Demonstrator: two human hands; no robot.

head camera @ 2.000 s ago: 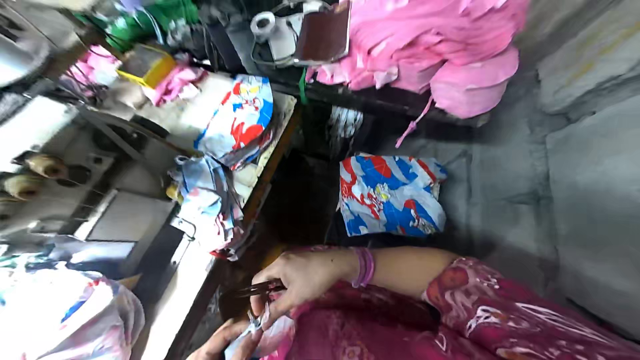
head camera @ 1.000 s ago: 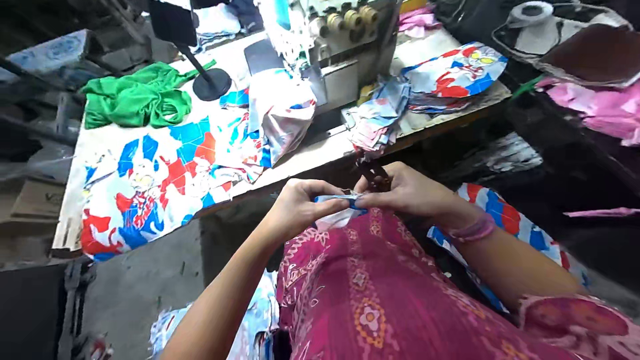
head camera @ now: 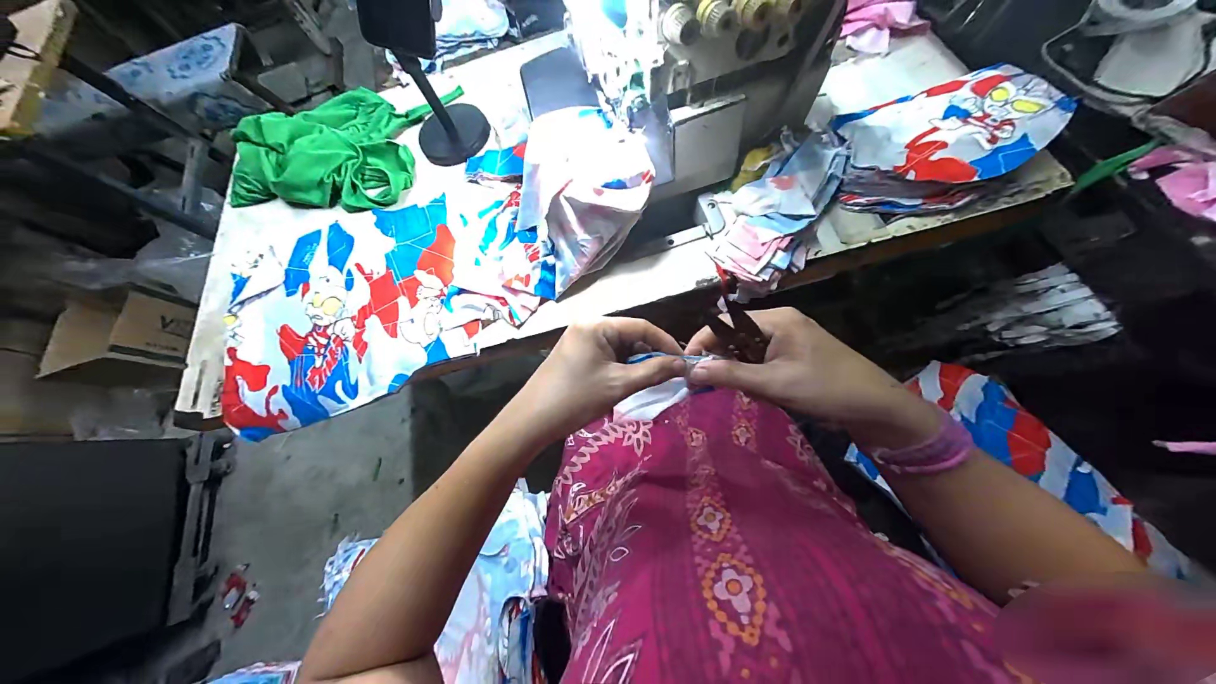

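Note:
Both hands meet in front of my body, near the sewing table's front edge. My left hand (head camera: 622,359) pinches a small piece of white and blue fabric (head camera: 654,397) between thumb and finger. My right hand (head camera: 779,366) pinches the same piece at its other side, and dark thread snips (head camera: 736,332) sit in its palm with the blades pointing up. Beyond the hands stands a sewing machine (head camera: 708,142) with several thread tension dials. Printed white, red and blue fabric (head camera: 380,313) lies on the table to the left.
The white sewing table (head camera: 608,294) carries green fabric (head camera: 328,152), a black stand base (head camera: 454,134), small cut pieces (head camera: 784,204) and stacked printed panels (head camera: 959,128). A cardboard box (head camera: 142,328) is at the left. More printed fabric (head camera: 1035,446) lies low at the right.
The view has swung left since two seconds ago, bringing the machine and green fabric in front. Both hands still hold the small fabric together, with the snips in the right hand.

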